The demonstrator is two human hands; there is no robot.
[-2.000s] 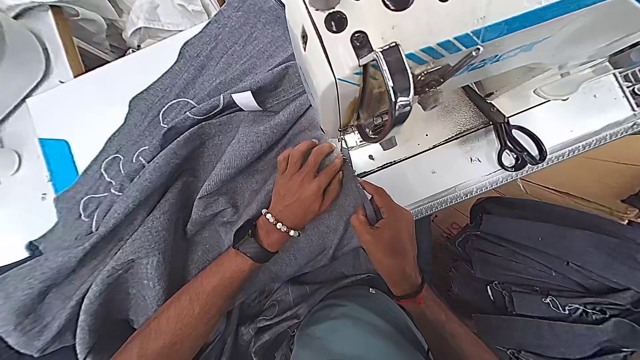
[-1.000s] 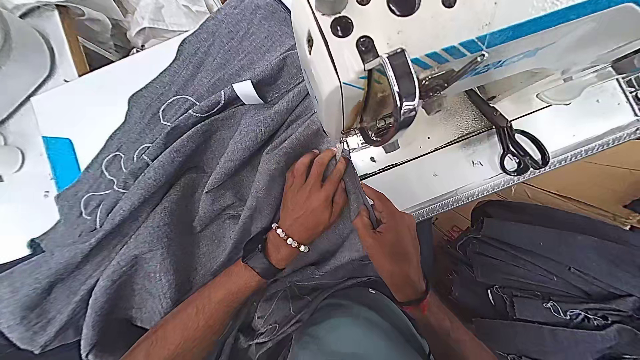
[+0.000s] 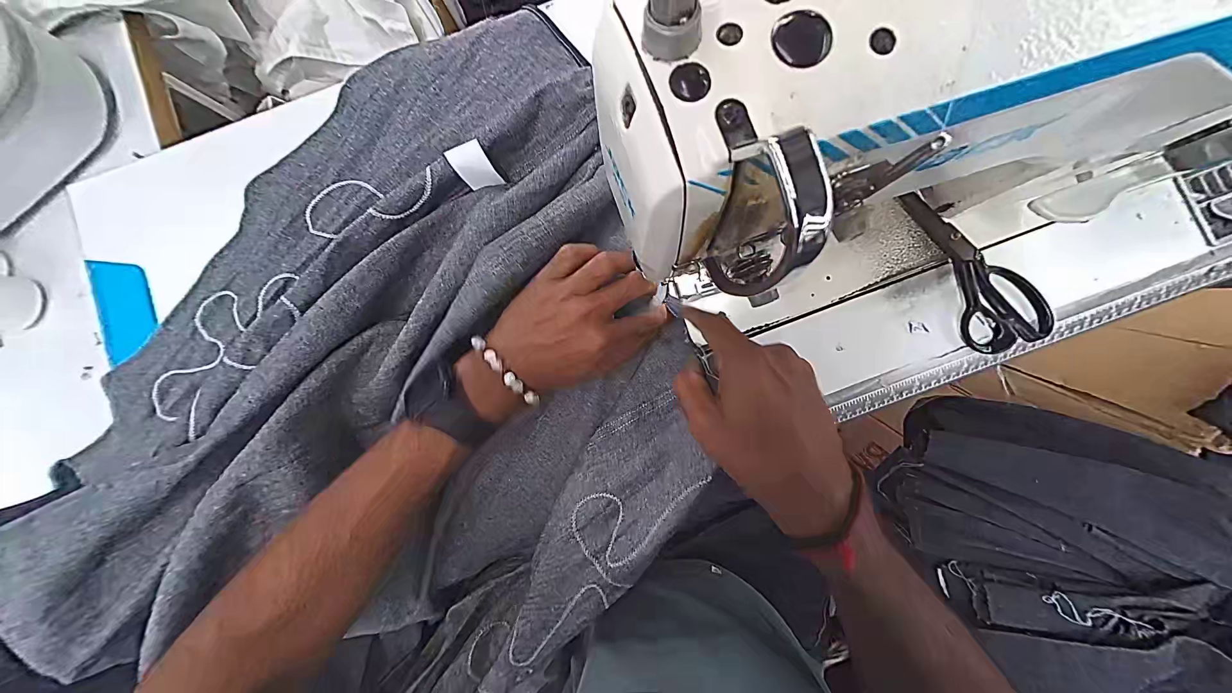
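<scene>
Grey woven fabric (image 3: pixel 385 289) with loose white threads and a small white tag (image 3: pixel 474 165) spreads over the sewing machine table and down toward my lap. The head of a white and blue sewing machine (image 3: pixel 654 164) stands above its edge. My left hand (image 3: pixel 577 318) presses on the cloth just left of the needle area, fingers slightly spread. My right hand (image 3: pixel 770 414) pinches the fabric's edge between thumb and forefinger, close in front of the presser foot. The needle itself is hard to make out.
Black-handled scissors (image 3: pixel 996 298) lie on the machine bed at the right. A measuring tape (image 3: pixel 962 368) runs along the table's front edge. A pile of dark garments (image 3: pixel 1068 520) sits at the lower right, beside cardboard (image 3: pixel 1145 356). White cloth (image 3: pixel 327 38) lies at the upper left.
My right hand has moved up toward the presser foot. More fabric with a looping white thread now shows between my forearms. The view has shifted slightly.
</scene>
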